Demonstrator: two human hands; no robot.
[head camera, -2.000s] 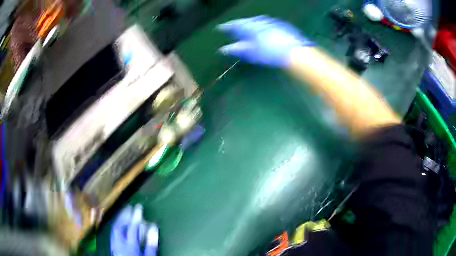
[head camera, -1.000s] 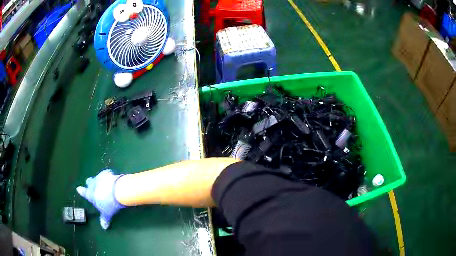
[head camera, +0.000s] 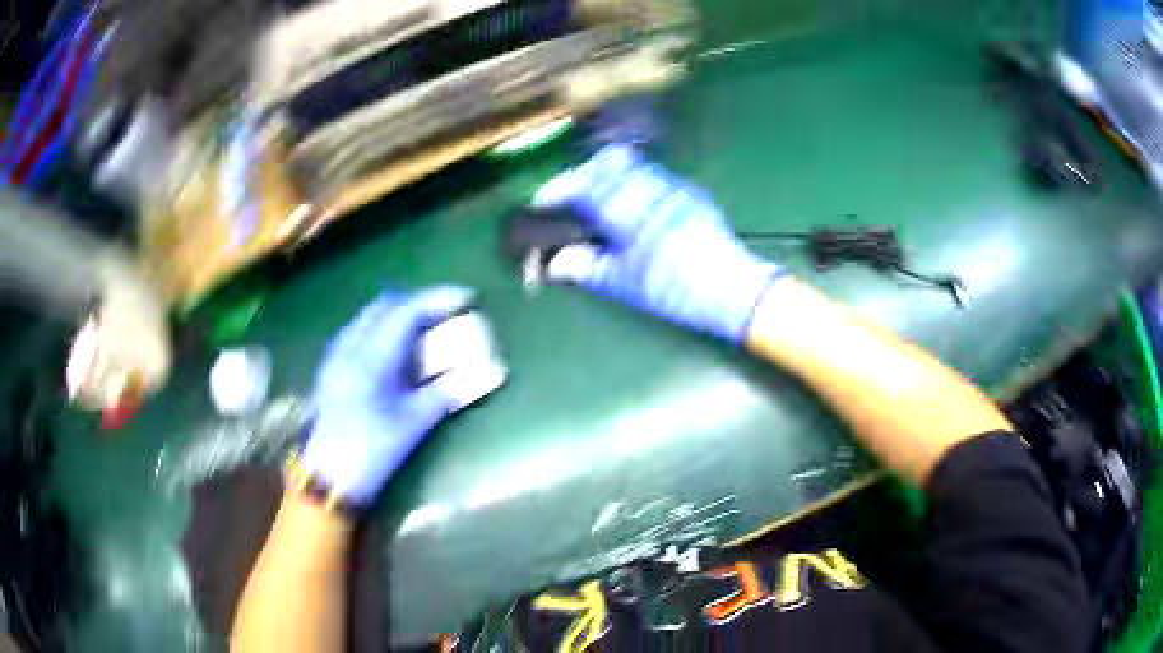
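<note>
My left hand (head camera: 376, 389), in a blue-white knit glove, holds a white block (head camera: 462, 357), likely the test socket, between thumb and fingers above the green bench. My right hand (head camera: 670, 236), gloved the same way, holds a black power adapter (head camera: 548, 234) in its fingertips, to the right of and beyond the white block. The two things are apart. A thin black cord with a tied bundle (head camera: 857, 246) trails from behind my right hand to the right along the bench. The frame is blurred, so prongs and fine contact are unclear.
The pale-grey test instrument (head camera: 434, 77) stands on a wooden stand (head camera: 262, 242) at the back left. A small white piece (head camera: 240, 380) and a red-and-white item (head camera: 117, 370) lie left. Black parts (head camera: 1046, 128) lie far right. The green bin (head camera: 1145, 344) of black adapters is at the right edge.
The view has swung back from the bin and fan to the bench before the instrument. My right hand, empty and reaching before, now holds a black adapter. My left hand is in view with the white block.
</note>
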